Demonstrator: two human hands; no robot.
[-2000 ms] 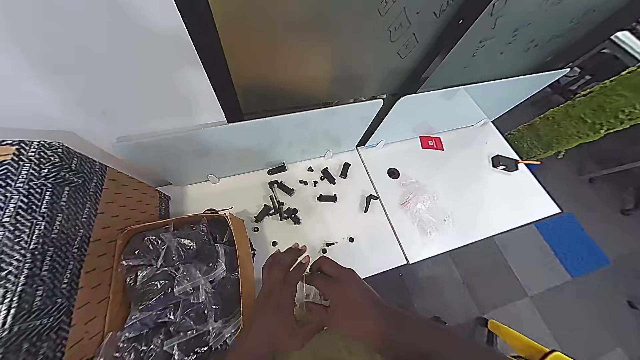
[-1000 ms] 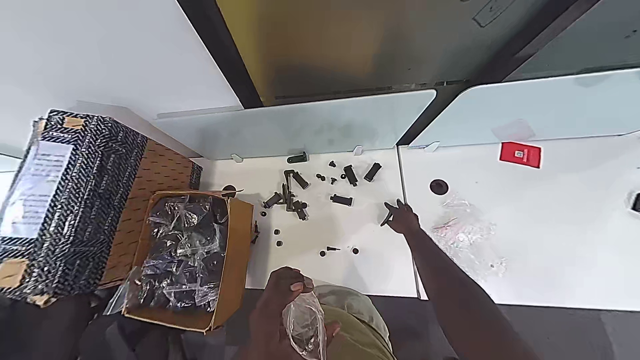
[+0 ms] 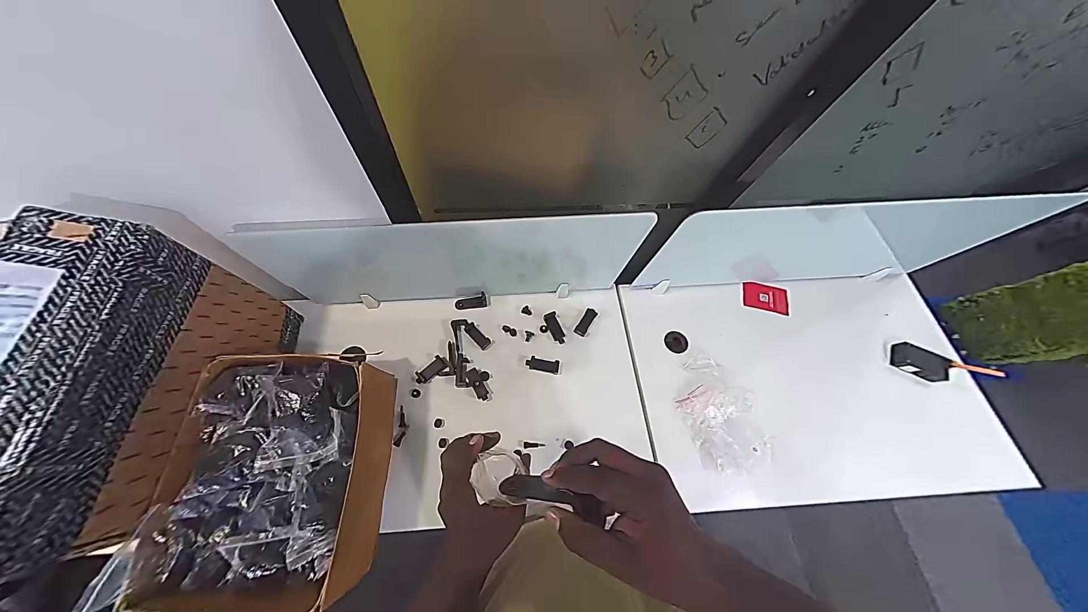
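Observation:
My left hand (image 3: 476,489) grips a clear plastic bag (image 3: 496,478) near the front edge of the white table. In my right hand (image 3: 616,501) is a black plastic part (image 3: 552,493), its end at the bag's opening. Whether the end is inside the bag I cannot tell. Beyond my hands lie several black cylindrical parts (image 3: 544,365), some in a loose pile (image 3: 463,365). Small black round pieces (image 3: 439,422) and a small pointed black piece (image 3: 533,444) lie nearer to my hands.
An open cardboard box (image 3: 378,459) full of bagged black parts stands at the left, beside a large patterned box (image 3: 76,357). On the right table are crumpled plastic bags (image 3: 722,416), a black disc (image 3: 676,342), a red packet (image 3: 766,298) and a black object (image 3: 920,361). Low dividers (image 3: 476,255) line the back.
My right hand has come back from the middle of the table to my left hand, with a black part now in it. The small black angled part at the table seam is gone from there.

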